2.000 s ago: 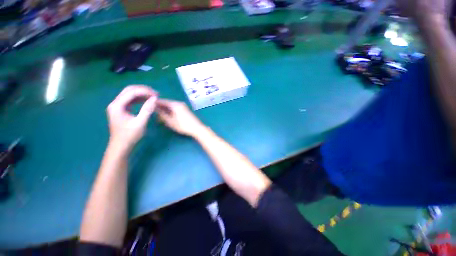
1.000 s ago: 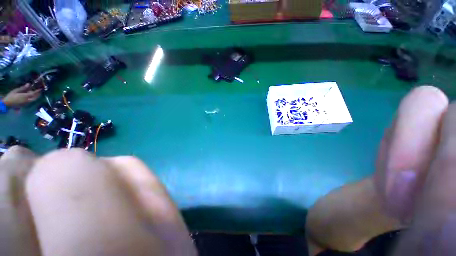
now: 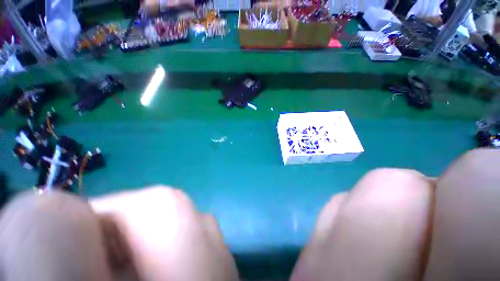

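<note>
My left hand (image 3: 120, 236) is very large and blurred at the lower left, cut off by the bottom edge. My right hand (image 3: 384, 225) is just as close and blurred at the lower right, also cut off. The fingertips and anything in them cannot be made out. Between and beyond the hands, an open white box (image 3: 320, 159) with small dark parts stands on the green bench (image 3: 192, 159). A black half-assembled device (image 3: 241, 91) lies behind it to the left.
Several black units with white strips and orange wires (image 3: 60, 159) lie at the left. Another black device (image 3: 97, 92) is at the back left, one (image 3: 418, 92) at the back right. Cardboard boxes (image 3: 263, 38) with wires and a small white tray (image 3: 382, 50) stand at the far side.
Earlier the hands were together over the bench; then they came up close to the camera, apart. Since then the right hand has shifted inward and the view has turned slightly.
</note>
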